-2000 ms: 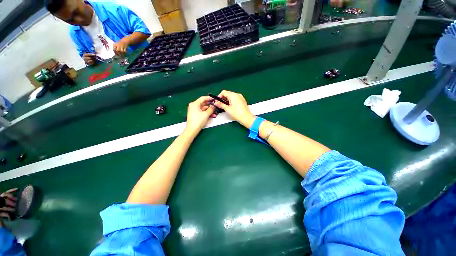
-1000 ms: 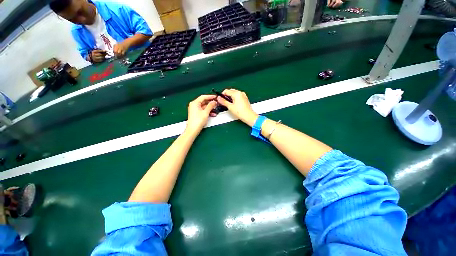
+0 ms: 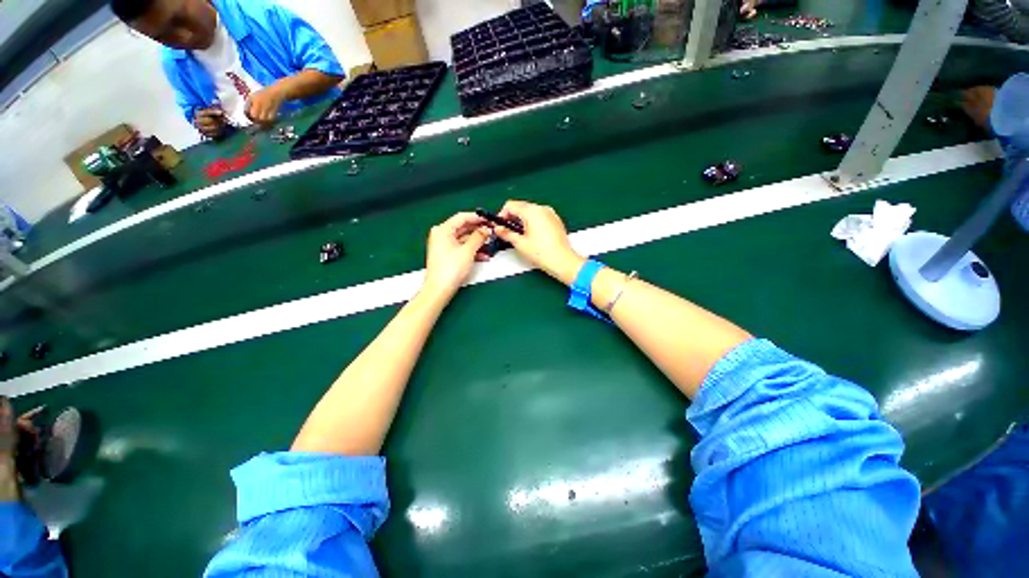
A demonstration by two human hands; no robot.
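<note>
My left hand (image 3: 454, 251) and my right hand (image 3: 535, 237) are close together over the white strip (image 3: 654, 233). My left fingers hold a small dark unit (image 3: 492, 243), mostly hidden between the fingers. My right hand holds a thin dark pen-like tool (image 3: 498, 219) against or just above the unit; contact cannot be made out. A blue wrist strap (image 3: 586, 287) is on my right wrist. Similar dark units lie on the green belt, one at left (image 3: 331, 252) and one at right (image 3: 721, 172).
A slanted metal post (image 3: 897, 102), crumpled white tissue (image 3: 873, 231) and pale fan base (image 3: 946, 282) are at right. Black trays (image 3: 372, 111) and a person in blue (image 3: 276, 51) are across the belt. A round dark dish (image 3: 68, 441) is near another person's hand at far left.
The units on the belt have moved left, and another has come out near the post. A hand now shows by the fan at right. My hands stay almost in place, still holding unit and tool.
</note>
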